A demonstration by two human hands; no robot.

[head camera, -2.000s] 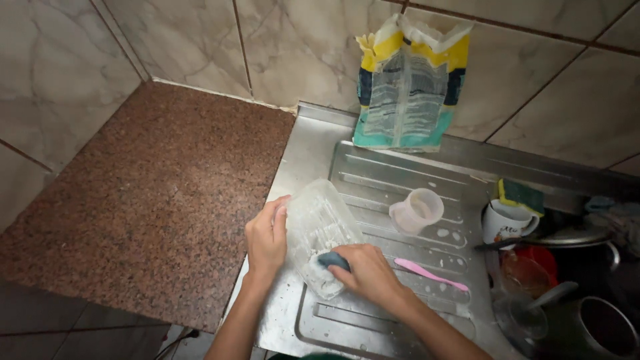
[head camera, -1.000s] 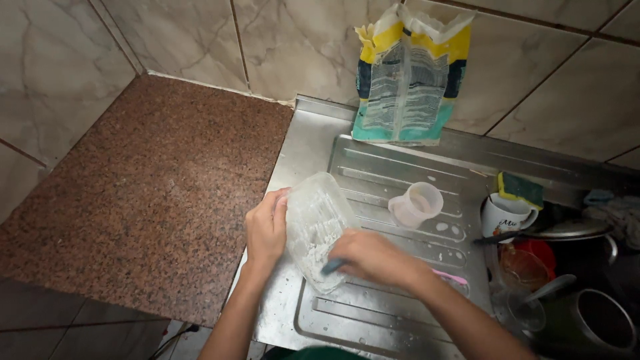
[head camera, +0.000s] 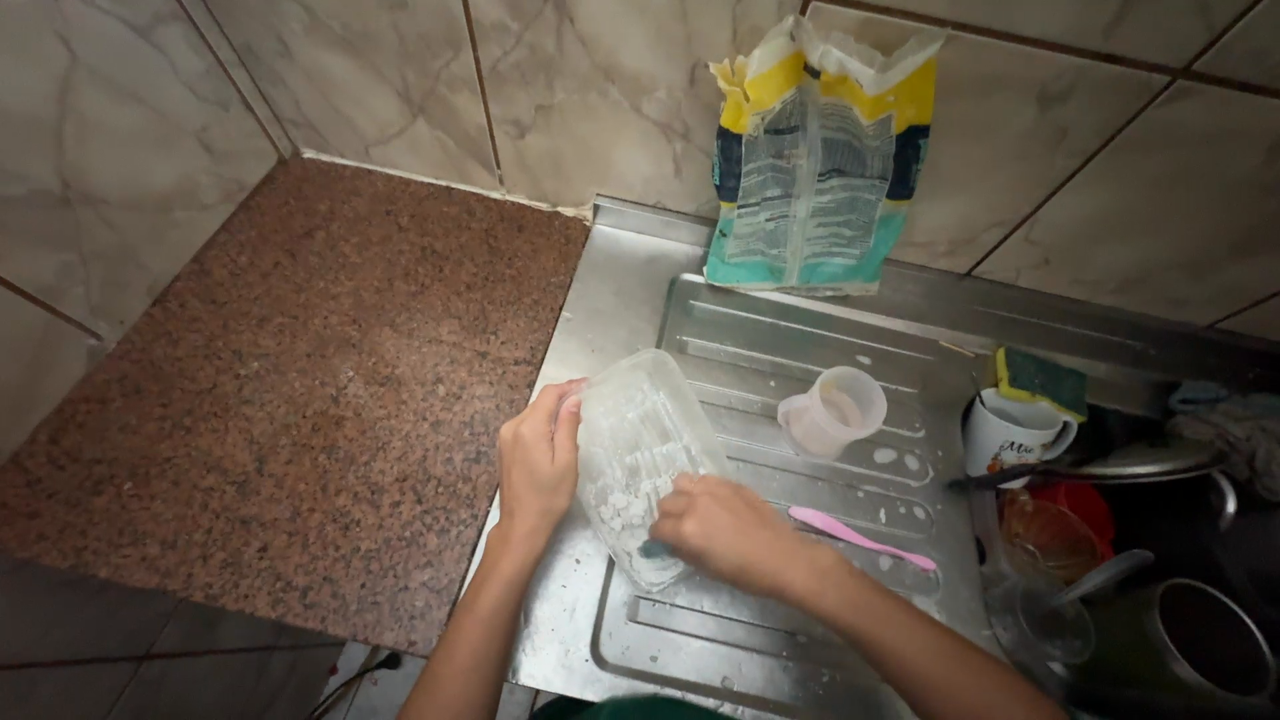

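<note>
My left hand [head camera: 540, 455] grips the upper left rim of a clear plastic container [head camera: 645, 425], which is tilted over the steel drainboard. White, lumpy paste [head camera: 630, 505] lies in its lower part. My right hand [head camera: 720, 530] reaches into that lower end, its fingers closed on a small dark blue-grey tool [head camera: 655, 548], mostly hidden by the hand. To the right stands a translucent plastic cup [head camera: 832, 412] with some residue inside. A pink plastic utensil [head camera: 862, 538] lies on the drainboard beside my right wrist.
An opened yellow and teal plastic bag [head camera: 815, 170] leans on the tiled wall. At right are a white mug [head camera: 1010, 440] with a sponge [head camera: 1040, 382] on it, a pot lid [head camera: 1140, 462], a red bowl [head camera: 1085, 515] and a pot [head camera: 1210, 640]. A granite counter [head camera: 330, 400] adjoins the steel drainboard [head camera: 625, 300].
My right hand has shifted within the lower part of the container, and the dark tool is now more hidden than two seconds ago. My left hand keeps its hold on the rim.
</note>
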